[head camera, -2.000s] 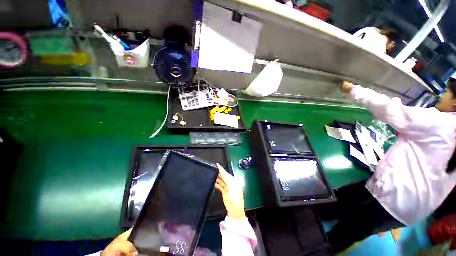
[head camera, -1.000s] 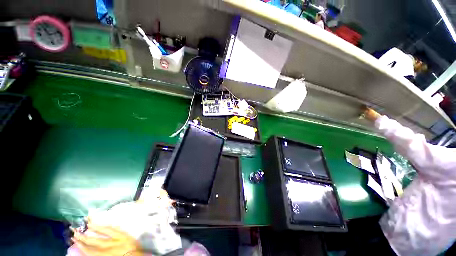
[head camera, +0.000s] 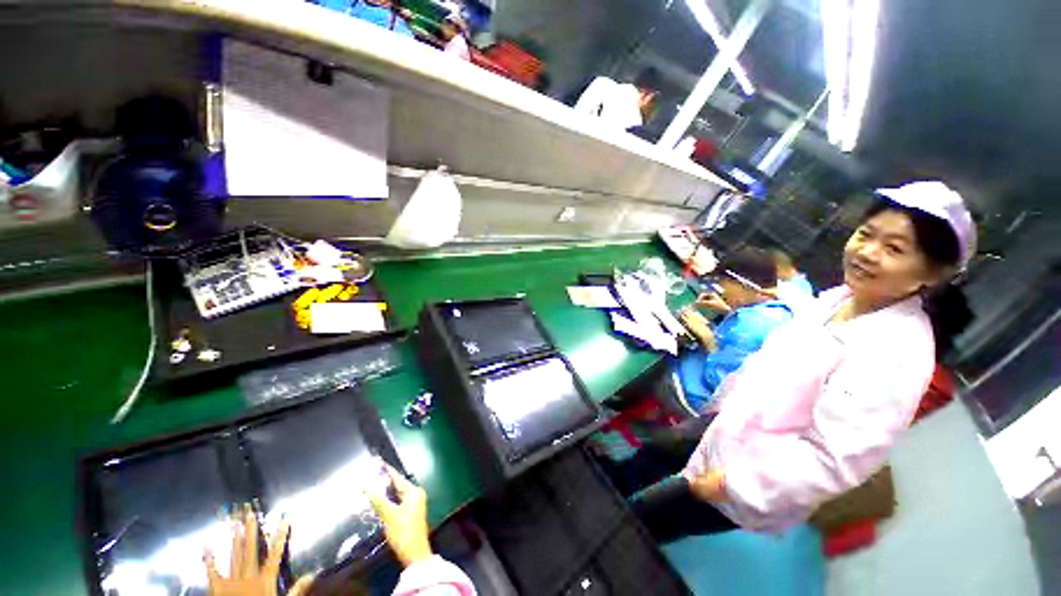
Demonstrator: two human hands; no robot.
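Observation:
A black two-slot tray [head camera: 93, 495] lies in front of me at the lower left, with a glossy tablet [head camera: 169, 495] in its left slot and another tablet [head camera: 305, 448] in its right slot. My left hand [head camera: 247, 561] is spread palm down over the middle of the tray, near the divider, cut off by the bottom edge. My right hand [head camera: 404, 520] is at the tray's right side, its fingers bent at the right tablet's edge. Whether they grip anything is unclear.
A tray stack [head camera: 454, 413] holding two tablets stands right of a small dark item [head camera: 419, 408]. Behind are a dark tray [head camera: 250, 349] with a test board [head camera: 239, 279] and yellow finger cots [head camera: 320, 305], and a fan [head camera: 157, 210]. A person in pink [head camera: 814, 396] stands at the right.
The view has swung right. The tablet that was held above the tray is no longer raised, and both slots now show glossy screens. The crumpled film at my hands is gone from view. The person has turned.

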